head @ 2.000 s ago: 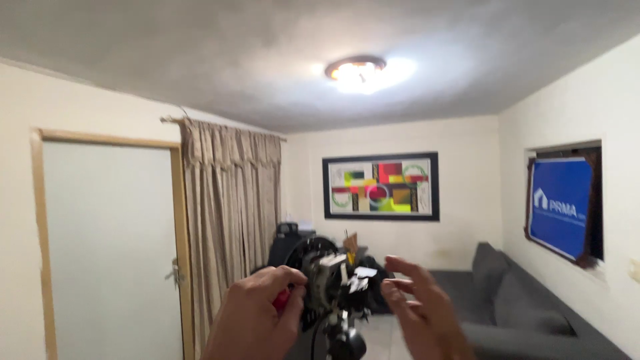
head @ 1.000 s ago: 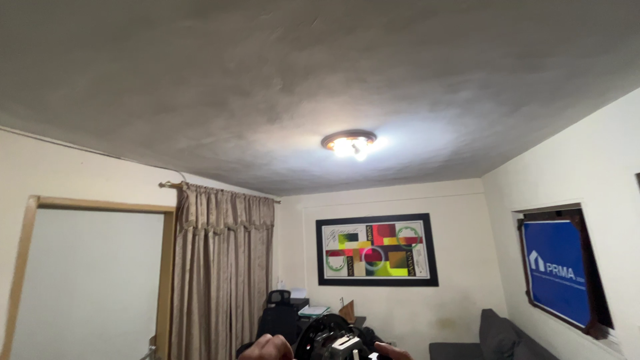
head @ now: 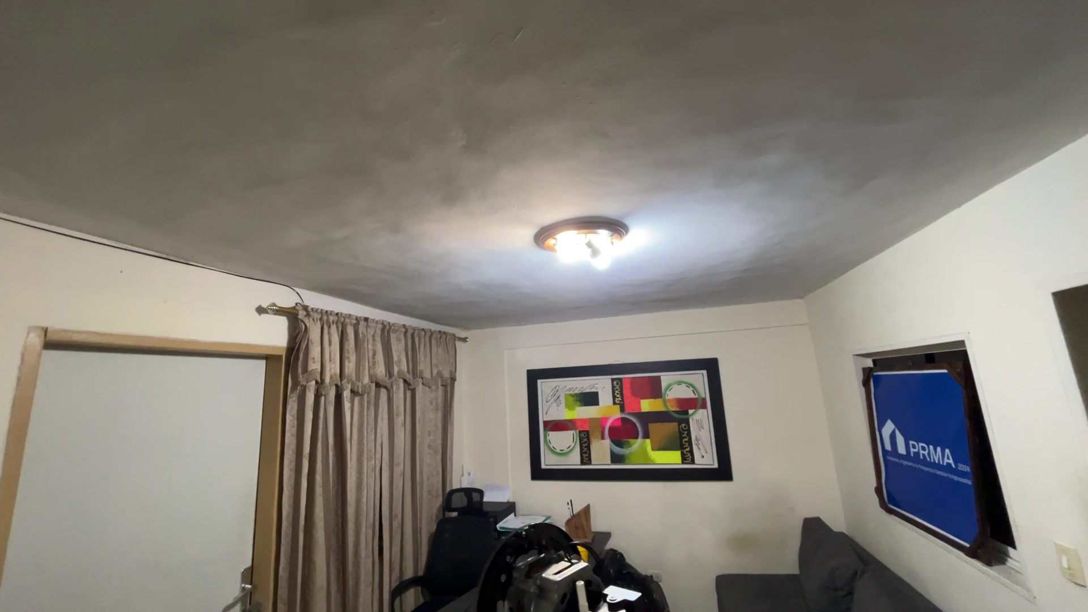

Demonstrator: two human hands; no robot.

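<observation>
Neither my left hand nor my right hand shows in the head view now. At the bottom middle, cut off by the lower edge, is a black and metal device [head: 557, 571] with a round dark rim and a pale plate on top. Its lower part is hidden. What my hands hold or touch is out of sight.
Behind the device are a black office chair [head: 459, 548] and a desk with papers [head: 523, 522]. A grey sofa [head: 829, 565] is at the right. A door [head: 140, 476] and a beige curtain [head: 365, 450] are at the left. A lit lamp [head: 582, 235] hangs overhead.
Both hands, seen at the device two seconds ago and partly at the lower edge one second ago, have left the view. The view has tilted up.
</observation>
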